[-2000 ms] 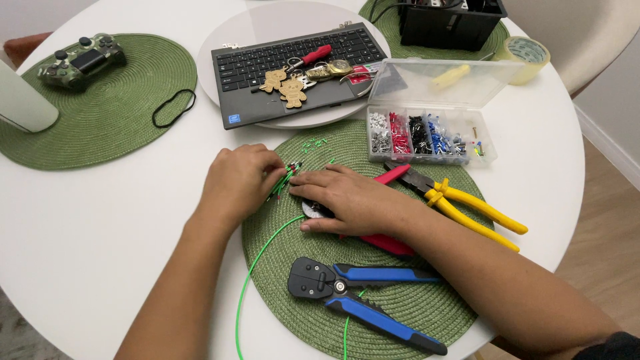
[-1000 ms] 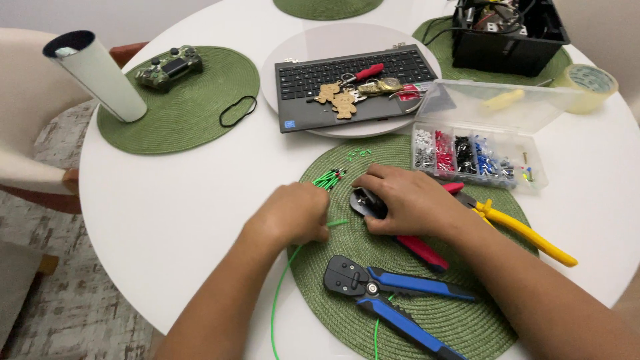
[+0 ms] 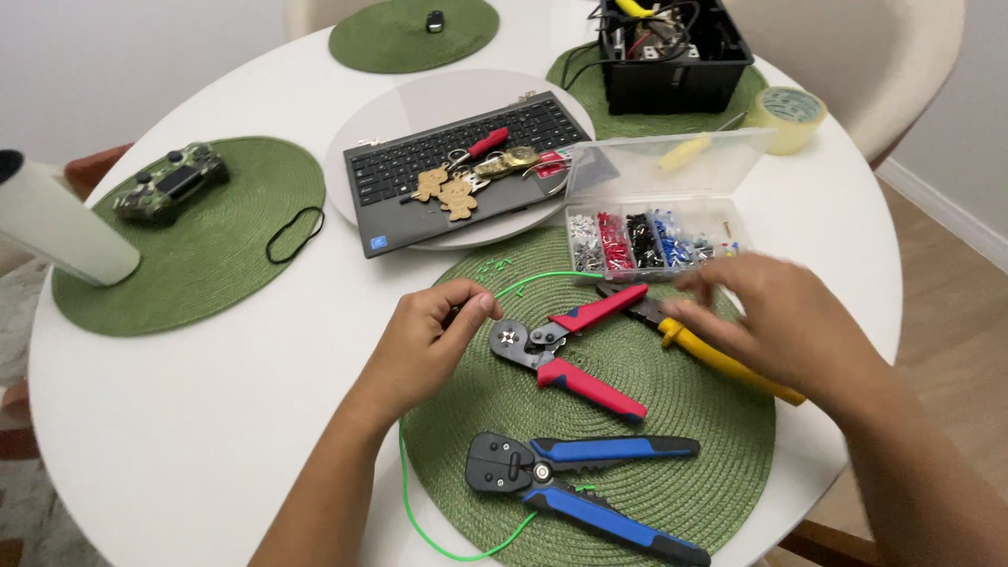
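Note:
My left hand (image 3: 429, 335) pinches a green insulated wire (image 3: 543, 276) between thumb and fingers at the mat's left. The wire's end reaches toward the ferrule box (image 3: 661, 236). My right hand (image 3: 756, 327), slightly blurred, hovers over the yellow-handled pliers (image 3: 720, 358) with thumb and fingers apart. Between the hands the red-handled ferrule crimper (image 3: 579, 346) lies with spread handles on the green woven mat (image 3: 709, 465). Nearer lies a blue-handled wire stripper (image 3: 583, 492). Small green insulation bits (image 3: 494, 269) are scattered near the mat's top.
Behind the mat, a laptop (image 3: 465, 173) bears keys and wooden charms. A black bin (image 3: 673, 79) with cables and a roll of clear tape (image 3: 787, 118) stand back right. A game controller (image 3: 172, 181) and a white cylinder (image 3: 67, 220) are at left.
My right hand has let go of the red-handled crimper and moved right. The crimper now lies on the mat. The wire in my left hand now extends toward the ferrule box.

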